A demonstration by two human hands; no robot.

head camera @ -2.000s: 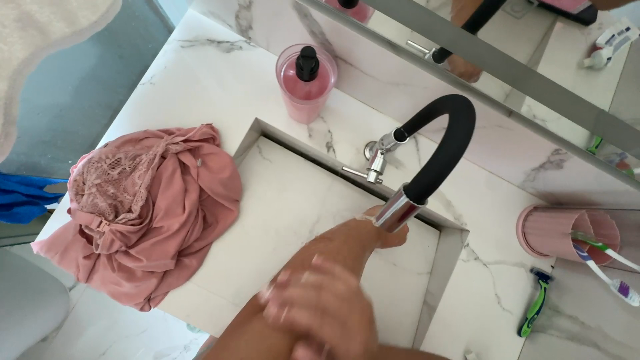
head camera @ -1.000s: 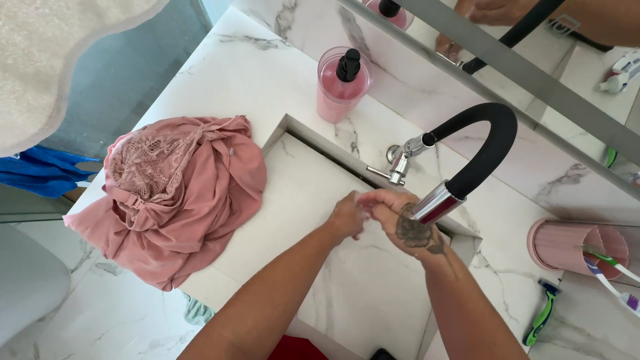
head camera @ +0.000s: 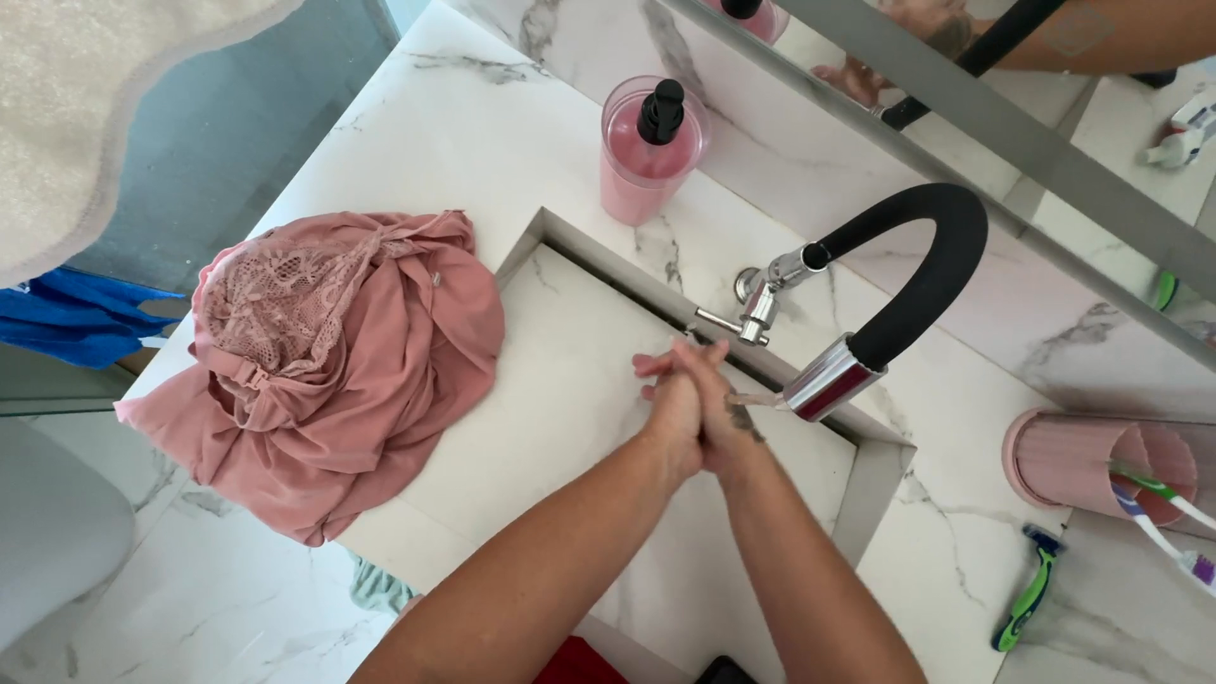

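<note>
My left hand (head camera: 673, 418) and my right hand (head camera: 714, 404) are clasped palm to palm with fingers interlaced, over the marble sink basin (head camera: 570, 351). A thin stream of water from the chrome spout of the black flexible faucet (head camera: 936, 275) reaches the back of my right hand. The chrome faucet handle (head camera: 719, 321) is just above my fingertips. A pink pump soap bottle (head camera: 648, 157) stands behind the basin. The heap of pink lace-trimmed fabric (head camera: 380, 370) lies on the counter to the left. Neither hand holds an object; the palms are hidden.
On the right, a pink toothbrush cup (head camera: 1064, 456) lies on its side with toothbrushes, beside a green razor (head camera: 1031, 589). A mirror (head camera: 1092, 133) runs along the upper right. A dark object (head camera: 724, 671) shows at the bottom edge, and blue cloth (head camera: 76, 313) hangs at left.
Two seconds ago one hand was rubbing the other forearm under the spout. A second ago the hands came together over the basin; now they are interlaced.
</note>
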